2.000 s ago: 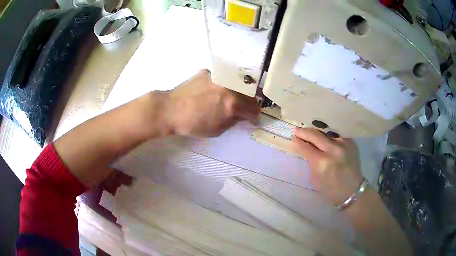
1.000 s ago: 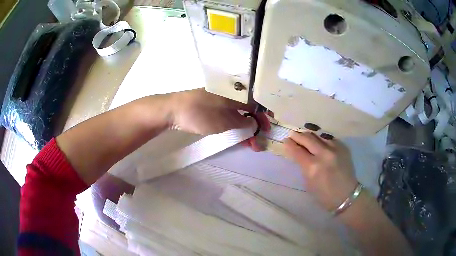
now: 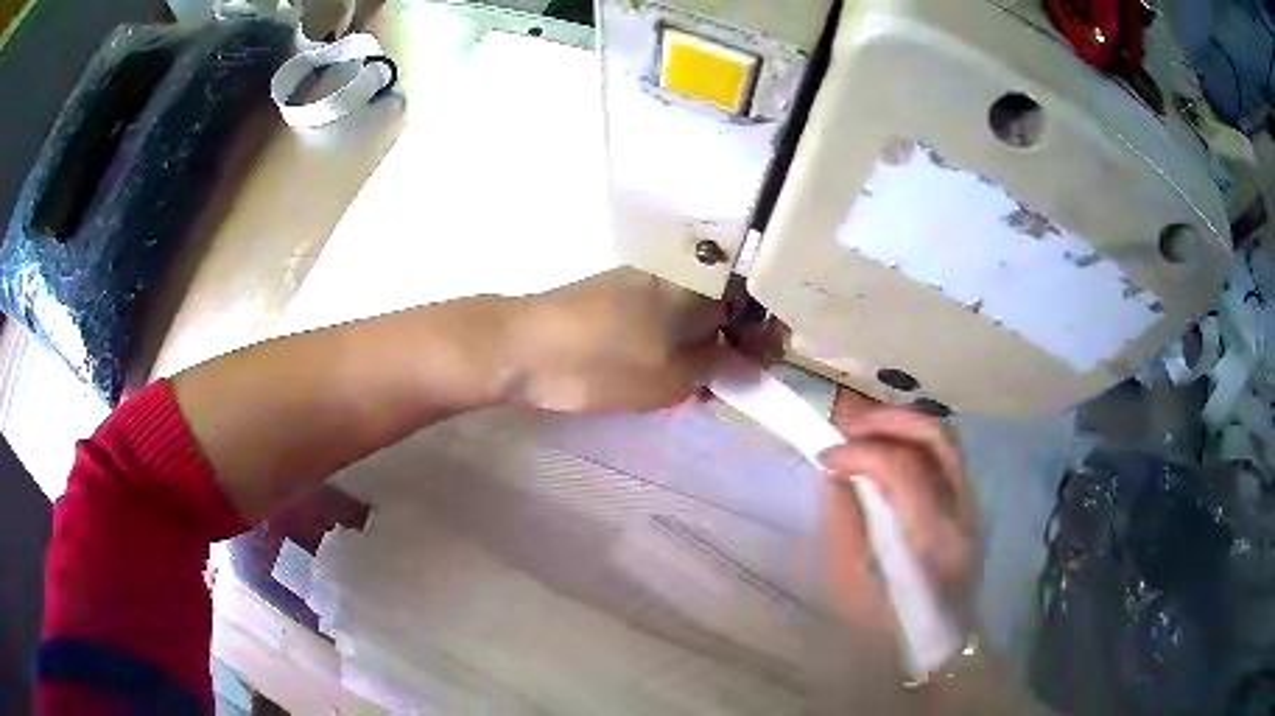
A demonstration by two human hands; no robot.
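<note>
My left hand [image 3: 601, 343] is under the sewing machine head [image 3: 979, 210], its fingers closed at the needle area on the end of a white elastic strip [image 3: 780, 409]. A small dark piece shows at its fingertips, partly hidden. The strip runs right and down to my right hand [image 3: 909, 490], which is blurred and holds it; its free end hangs across the palm towards the wrist. The needle and presser foot are mostly hidden by my left fingers. Many loose elastic strips [image 3: 559, 602] lie in a pile in front of the machine.
A dark bundle in clear film [image 3: 154, 182] lies at the left. A white elastic ring [image 3: 330, 87] with a black mark is at the upper left. A clear bag of black pieces [image 3: 1154, 574] is at the right. Red-handled scissors [image 3: 1098, 31] show behind the head.
The strip with the black piece, earlier trailing left from my left hand, now stretches right to my right hand. My right hand has left the machine bed edge and moved slightly down.
</note>
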